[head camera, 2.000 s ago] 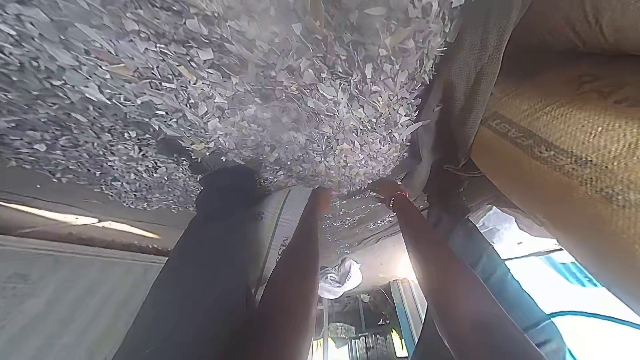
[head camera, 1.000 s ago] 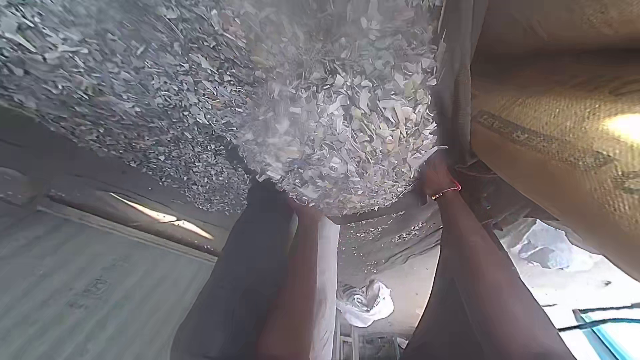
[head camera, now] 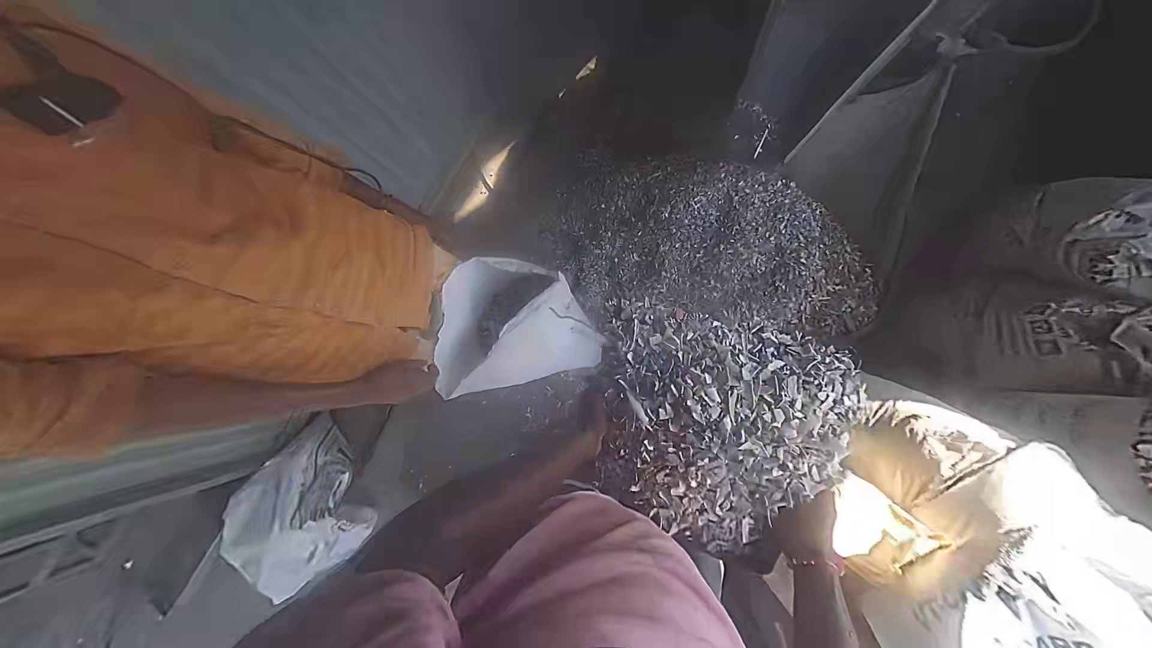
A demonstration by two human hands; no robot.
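A rounded load of pale and dark shredded flakes [head camera: 733, 423] lies between my hands, in a dark container whose rim is mostly hidden. My left hand [head camera: 589, 423], blurred and shadowed, is at its left side. At its lower right edge is my right hand [head camera: 805, 526], with a red band at the wrist; its fingers are partly hidden. Both hands appear to grip the container. Beyond it lies a darker pile of finer shreds [head camera: 720, 234]. To the left, another person in orange clothing [head camera: 225, 261] holds a white sack [head camera: 531, 333] with its mouth spread beside the flakes.
Full sacks [head camera: 1035, 333] bearing print stand at the right, with a sunlit tan sack [head camera: 927, 450] and white sacks [head camera: 1053, 549] nearer. A crumpled white bag [head camera: 292, 513] lies at lower left. A corrugated wall [head camera: 378, 99] runs behind the person.
The view has swung strongly. The load between my hands now stands beside a person's white sack; neither that person nor that spread sack shows in the earlier frames.
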